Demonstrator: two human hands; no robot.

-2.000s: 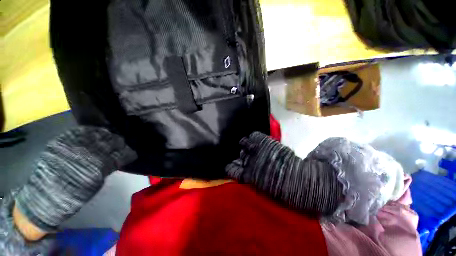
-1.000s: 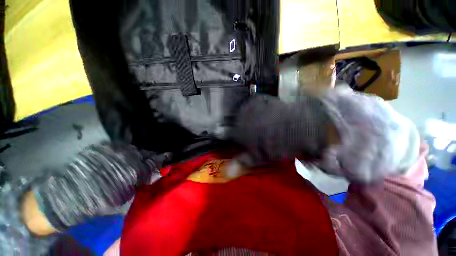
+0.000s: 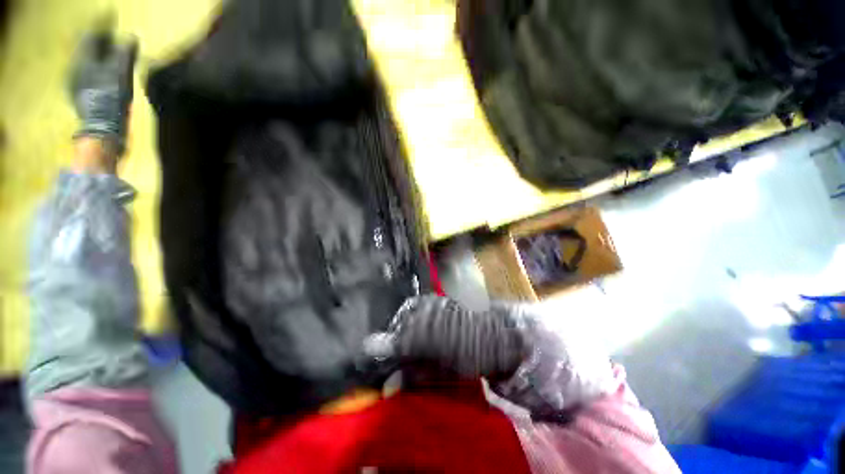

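Note:
The dark backpack (image 3: 199,278) lies opened in front of me, its lower end against the red apron (image 3: 408,430). Its shiny black lining (image 3: 287,241) shows, blurred, with small pale marks near the right side. My right hand (image 3: 454,338), in a grey striped knit glove, grips the backpack's lower right edge; the fingertips look pale and partly bare. My left hand (image 3: 104,83), gloved and blurred, is off the backpack, above the yellow table at the upper left. It holds nothing that I can see, with its fingers pointing away from me.
A pile of dark olive backpacks (image 3: 630,83) sits on the yellow table (image 3: 417,139) at the upper right. An open brown carton (image 3: 598,245) with dark strips inside stands on the floor beyond the table edge. Blue stools or bins (image 3: 769,398) are at the lower right.
My left hand has left the backpack's lower left side and moved up over the table. My right hand is back at the lower right edge. The view has turned, showing more of the pile.

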